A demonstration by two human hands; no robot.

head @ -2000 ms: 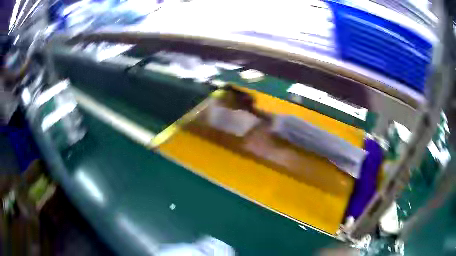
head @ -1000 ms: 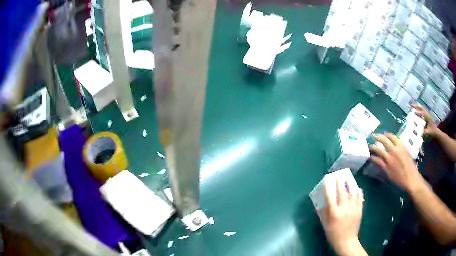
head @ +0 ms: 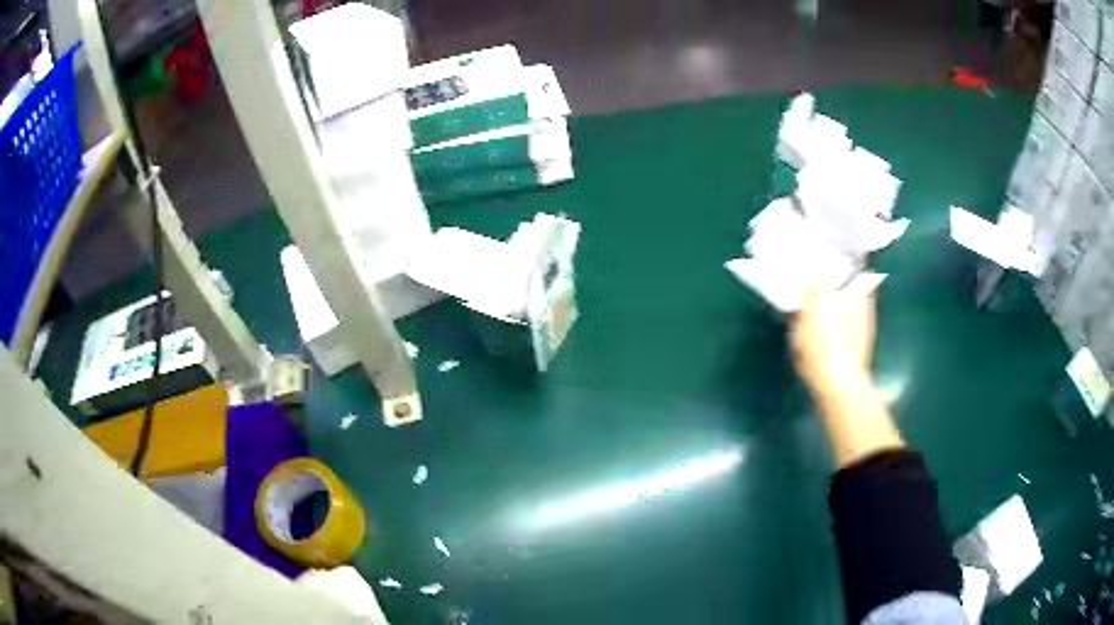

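A cluster of white open cartons (head: 837, 189) with raised, ragged flaps stands on the green tabletop (head: 635, 403), right of centre. My right hand (head: 839, 336) reaches up from the lower right in a dark sleeve and meets the near side of the cluster. Its fingertips are lost against the bright white card, so its grip is unclear. My left hand is not in view.
Left are metal legs (head: 305, 208), a yellow tape roll (head: 342, 513), a blue crate (head: 37, 195) and larger teal-and-white boxes (head: 470, 134). A loose open carton (head: 556, 293) stands beside them. A carton stack (head: 1075, 159) rises at right; another carton (head: 1004, 543) lies lower right.
The view has swung from the yellow board to the tabletop and carton cluster. The several hands at lower right a second ago are gone; one sleeved arm now extends to the cluster.
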